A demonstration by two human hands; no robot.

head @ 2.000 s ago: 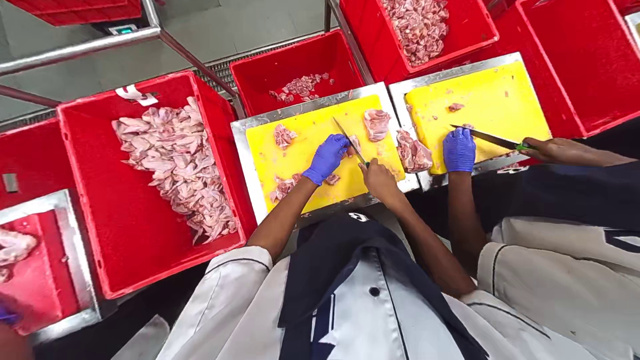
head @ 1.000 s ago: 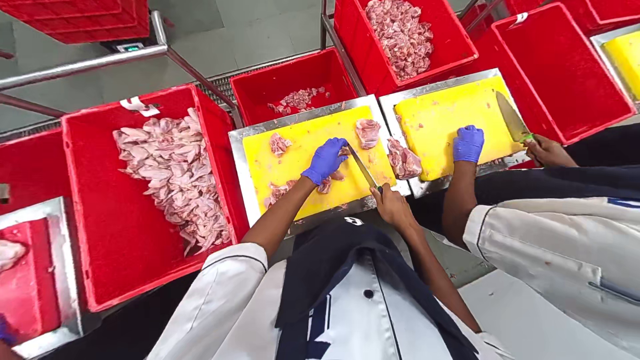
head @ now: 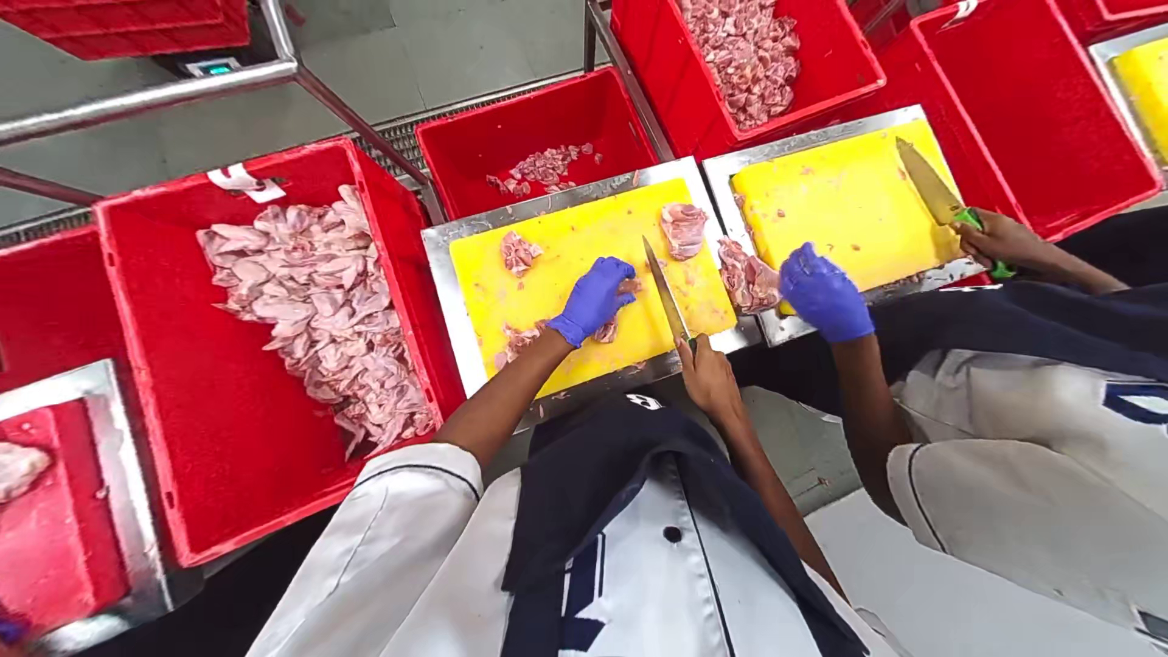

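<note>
My left hand (head: 596,299), in a blue glove, holds a small piece of raw meat (head: 629,287) over the yellow cutting board (head: 575,242). My bare right hand (head: 709,381) grips a knife (head: 667,292) at the board's lower edge, its blade pointing up and away, just right of my gloved hand. Raw meat lies at the board's upper left (head: 520,253), at its lower left (head: 518,342) and at its upper right (head: 684,230). Another raw piece (head: 748,276) rests between the two boards.
On the right, a co-worker's gloved hand (head: 826,292) is beside that piece; their other hand (head: 999,239) holds a green-handled knife (head: 929,182). Left stands a red crate (head: 219,456) of poultry pieces. Red crates (head: 447,137) (head: 835,55) with cut meat stand behind the boards.
My knife blade has moved away from my gloved hand, to its right. The co-worker's gloved hand has moved from their board towards the meat between the boards.
</note>
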